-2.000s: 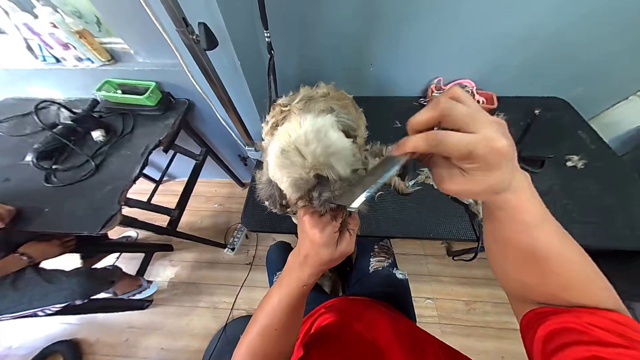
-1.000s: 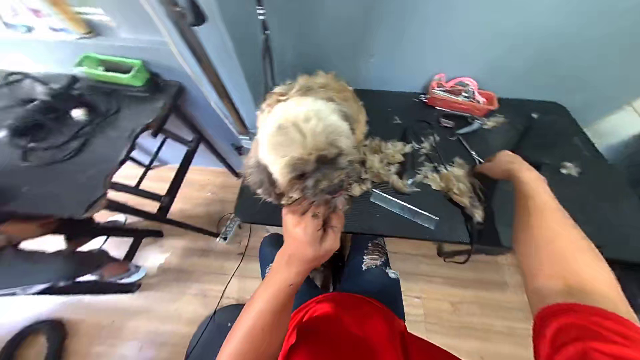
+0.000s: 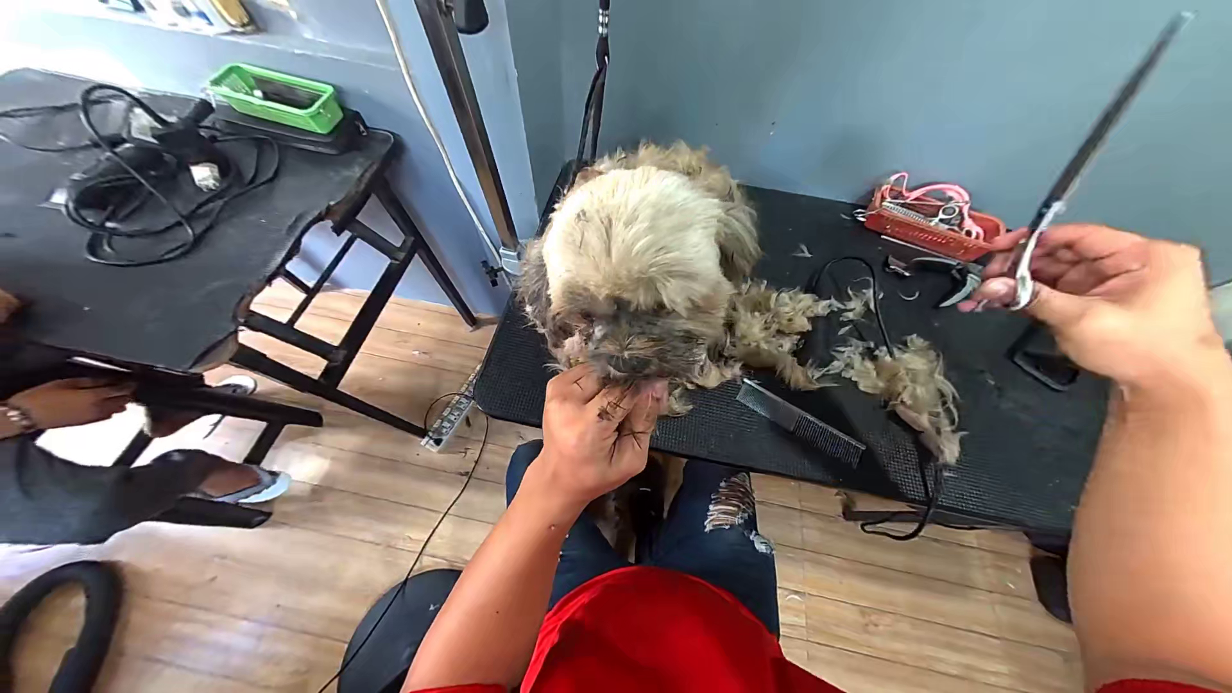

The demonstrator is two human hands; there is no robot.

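Note:
A shaggy cream and grey dog (image 3: 635, 250) is on the black grooming table (image 3: 1020, 433), its head toward me. My left hand (image 3: 592, 433) grips the fur under the dog's chin. Over the table's right side, my right hand (image 3: 1107, 289) holds grooming scissors (image 3: 1088, 144) by the handles, blades pointing up and away and apparently together. A metal comb (image 3: 802, 423) lies near the table's front edge, beside clumps of cut fur (image 3: 905, 385).
A red basket (image 3: 924, 231) with tools stands at the table's back, near pliers-like clippers (image 3: 958, 279). At left, another table (image 3: 192, 327) bears a green basket (image 3: 279, 99) and corded equipment (image 3: 154, 164). Below it sits another person (image 3: 96, 472). A power strip (image 3: 450, 414) is on the floor.
My right hand has put down the comb and picked up the scissors, which lay on the table's right side a second ago. My left hand remains under the dog's chin.

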